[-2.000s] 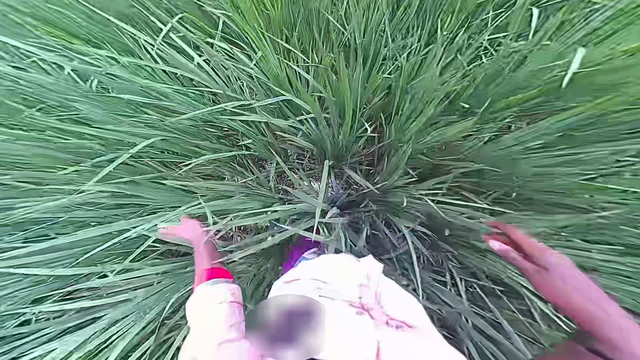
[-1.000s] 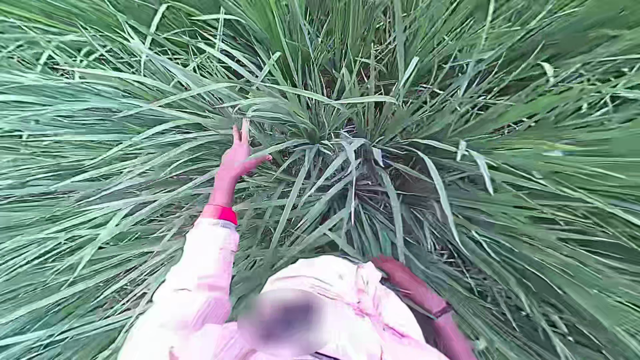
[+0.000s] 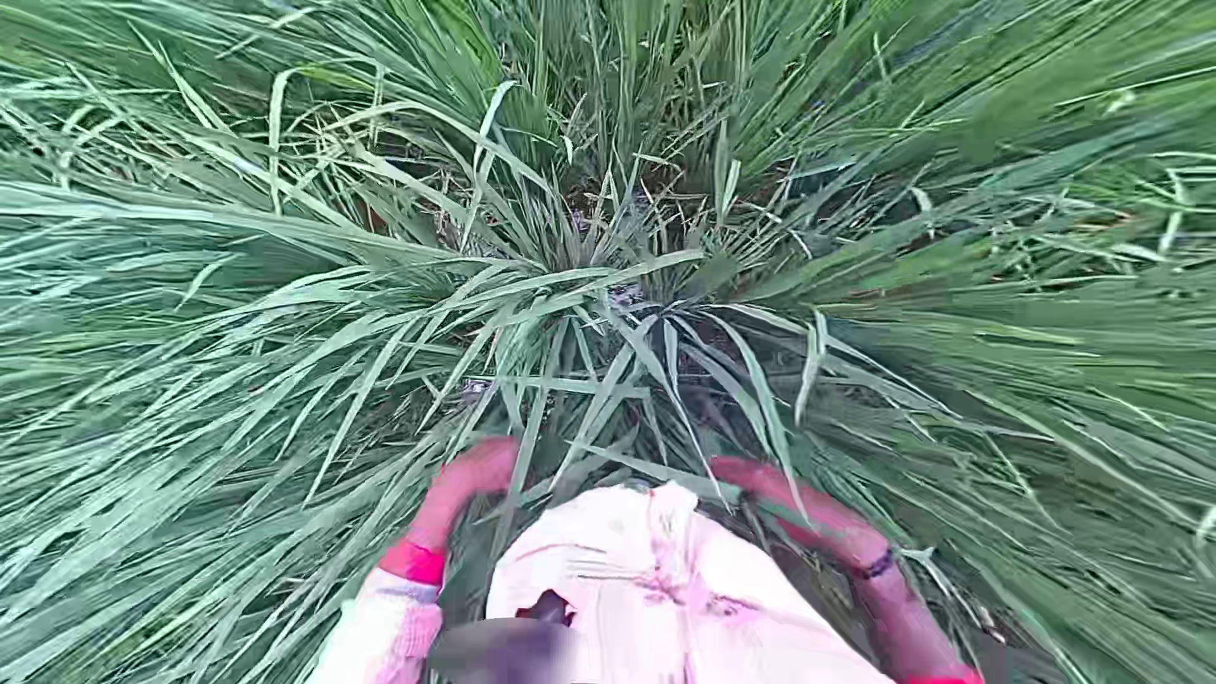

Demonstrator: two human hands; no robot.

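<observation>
My left hand (image 3: 486,464) is at lower centre-left, close to the front of my light shirt, among long green grass blades (image 3: 532,380). Its fingers are hidden by the leaves, so whether it grips any cannot be told. On the other side of the shirt, my right hand (image 3: 760,477) reaches in from the lower right, with blades crossing over it and its fingertips out of sight. A red cuff shows at my left wrist, and a dark band circles my right wrist. Both hands are low at the near side of a leafy clump.
Tall, dense grass (image 3: 1045,342) surrounds me on all sides, its leaves leaning outward. Small patches of soil and dry stalks (image 3: 665,185) show between the clumps ahead. Paler, bent blades (image 3: 361,142) lie at the upper left.
My left hand, spread over the grass a second ago, has come back close to my body. My right hand has moved from far out at the right to beside my shirt.
</observation>
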